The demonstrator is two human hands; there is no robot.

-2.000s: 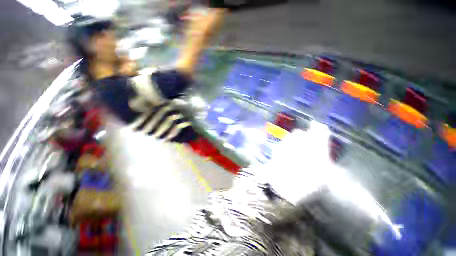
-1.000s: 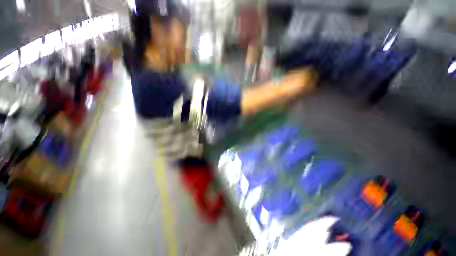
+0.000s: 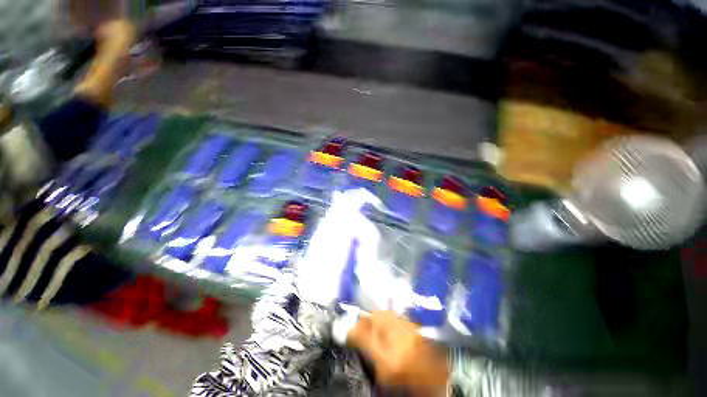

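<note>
My left hand (image 3: 329, 244), in a white glove, is over the near row of a clear tray and holds a blue phone (image 3: 350, 271), seen edge-on and blurred. My bare right hand (image 3: 399, 349) is just below and right of it, with a small white wad of cloth (image 3: 343, 327) at its fingertips. The clear tray (image 3: 502, 310) holds blue phones; those in its far row show orange bands and dark red print. Another clear tray (image 3: 143, 240) on the left holds blue phones, mostly plain side up.
A round fan (image 3: 639, 192) stands at the right, with a blurred whitish bottle (image 3: 543, 225) beside it. Brown cardboard (image 3: 539, 143) lies behind. A grey belt (image 3: 403, 112) runs beyond the green mat (image 3: 550, 302). A person in a striped top (image 3: 46, 256) reaches in at the left.
The view has swung right from the aisle and the other person to the trays. Both my hands now show; only a blurred white glove showed before.
</note>
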